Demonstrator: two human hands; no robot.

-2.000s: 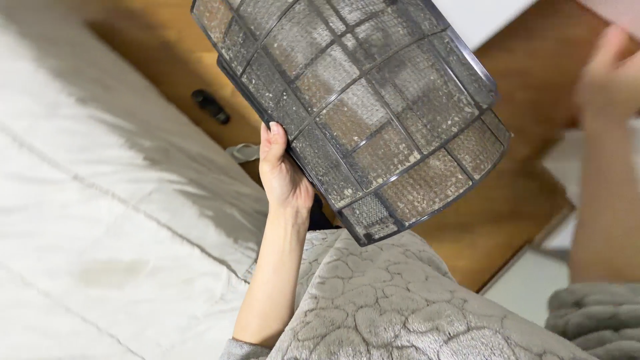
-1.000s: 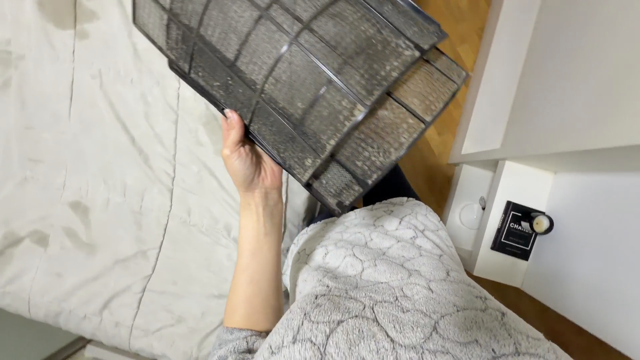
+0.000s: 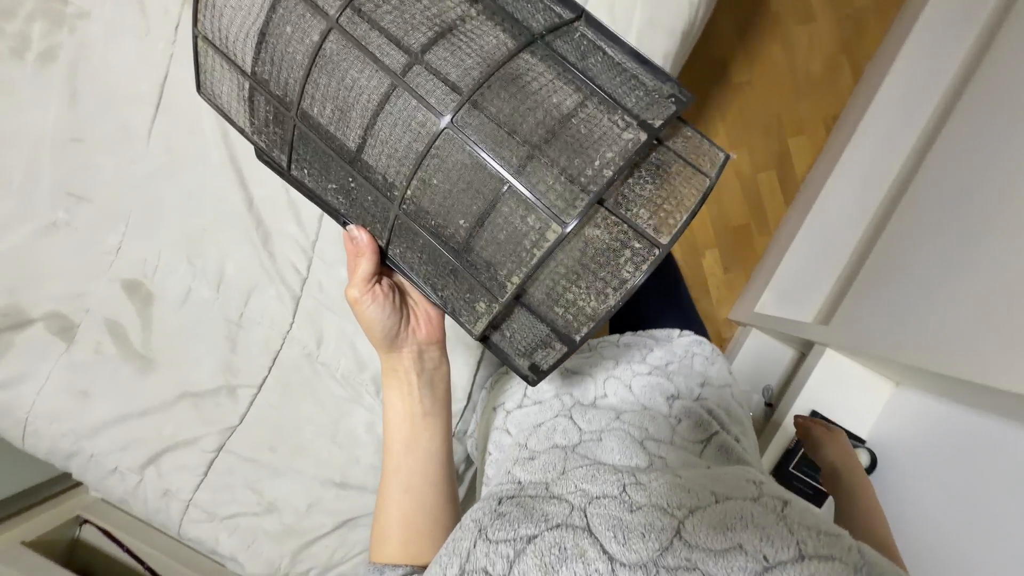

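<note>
Two curved mesh air filters in dark plastic frames, coated with grey dust, overlap at the top centre: an upper filter [image 3: 448, 120] and a lower filter [image 3: 600, 272] whose end sticks out beyond it. My left hand [image 3: 396, 304] grips their lower-left edge, thumb over the rim, the other fingers hidden beneath. At the lower right, my right hand [image 3: 824, 444] hangs over a black book [image 3: 800, 476] and a small round candle [image 3: 866, 458]; its fingers are partly seen, and whether it touches either cannot be told.
A bed with a pale quilted cover [image 3: 200, 280] spreads under and left of the filters. White furniture [image 3: 904, 200] stands along the right, beside the wooden floor [image 3: 744, 160]. An open compartment [image 3: 88, 544] lies at the lower left.
The view has swung considerably. My right hand, out of view one second ago, now shows over the book and candle. The filters stay in my left hand.
</note>
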